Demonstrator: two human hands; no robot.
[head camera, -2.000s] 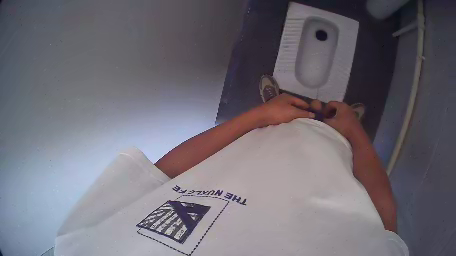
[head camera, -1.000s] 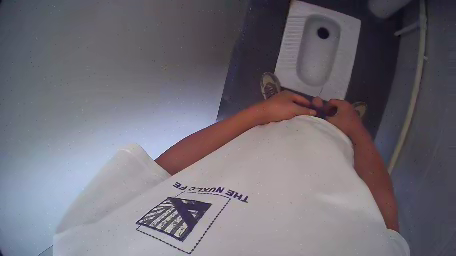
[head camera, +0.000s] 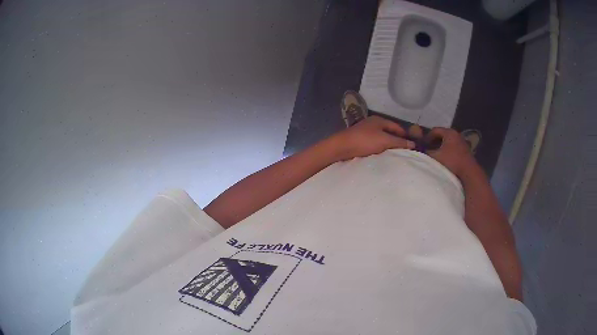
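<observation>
My left hand (head camera: 378, 136) and my right hand (head camera: 449, 149) are close together just past the hem of a white printed T-shirt (head camera: 366, 235). The fingers of both are curled in at the dark cloth of the trouser waistband (head camera: 421, 145). What the fingertips touch is small and partly hidden. A white squat toilet pan (head camera: 417, 62) with ribbed footrests is set in the floor just past the hands. A shoe shows on each side of the hands, at the pan's near end.
A pale cubicle wall (head camera: 144, 98) fills the left side. A grey wall (head camera: 569, 183) stands at the right, with a cream pipe (head camera: 544, 118) running down it. A rounded pale object (head camera: 504, 6) is cut off by the top edge. The floor (head camera: 321, 85) is dark.
Almost nothing differs. The view of the pan and shoes has shifted slightly. Both hands stay in the same place at the waistband.
</observation>
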